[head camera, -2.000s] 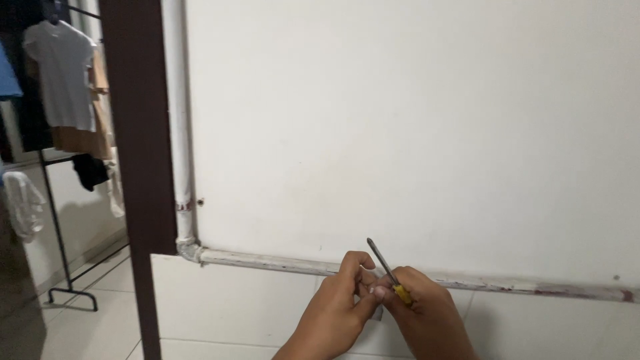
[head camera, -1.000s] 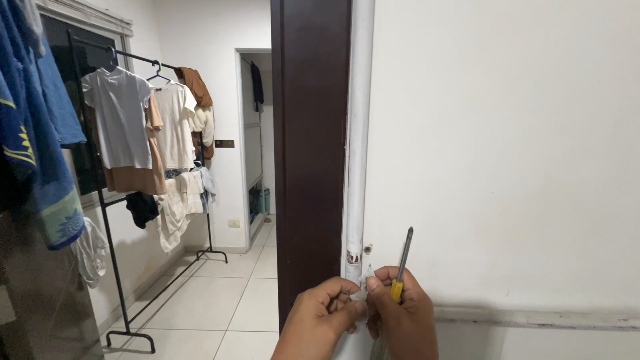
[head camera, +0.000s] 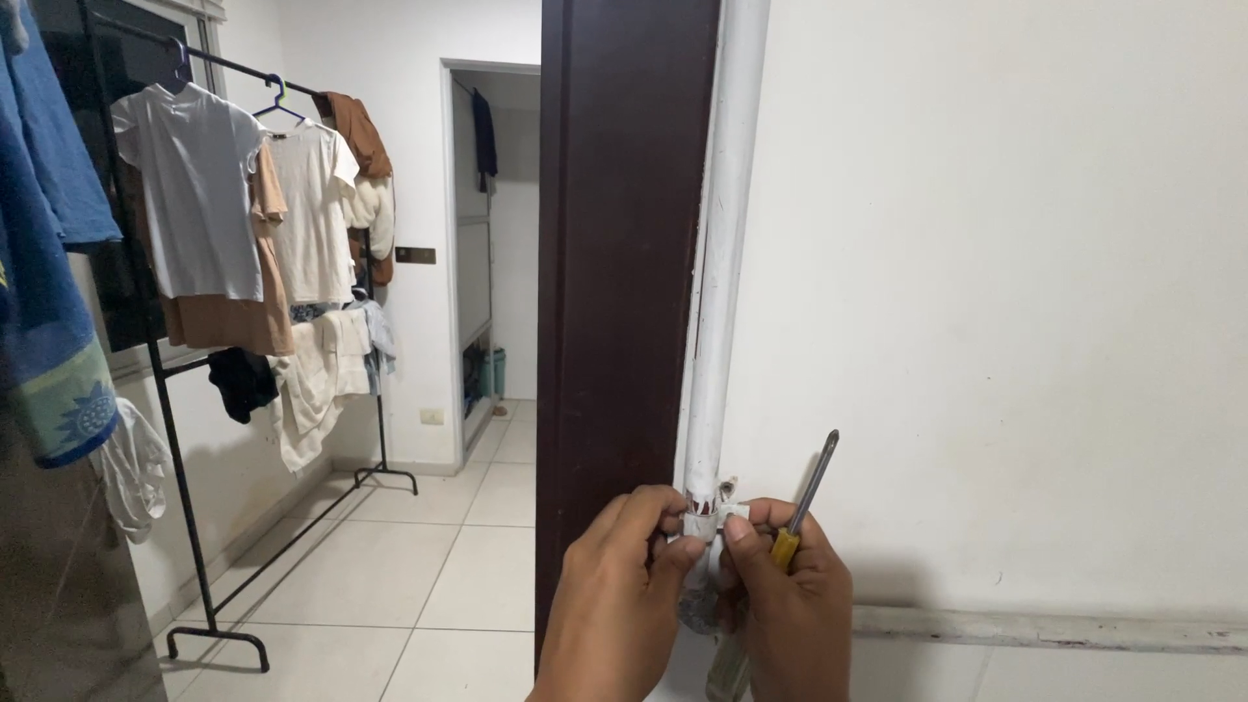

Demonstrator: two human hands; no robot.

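A small white pipe clamp [head camera: 699, 526] sits around the front of the white vertical pipe [head camera: 720, 292], low on the wall. My left hand [head camera: 624, 585] pinches the clamp's left side with thumb and fingers. With thumb and forefinger my right hand [head camera: 790, 585] grips the clamp's flat tab. The same hand also holds a screwdriver [head camera: 801, 502], its yellow handle against the fingers and its metal shaft pointing up and right. Just above the tab there is a hole [head camera: 727, 485] in the wall. Fingers hide part of the clamp.
A dark brown door frame [head camera: 624, 292] stands directly left of the pipe. Farther left is a black clothes rack [head camera: 175, 468] with shirts, near a hanging blue towel [head camera: 58, 292]. A second pipe [head camera: 1053, 629] runs horizontally along the wall at lower right.
Both hands were together over the horizontal pipe two seconds ago; now they are at the vertical pipe with the clamp against it. The view has swung left.
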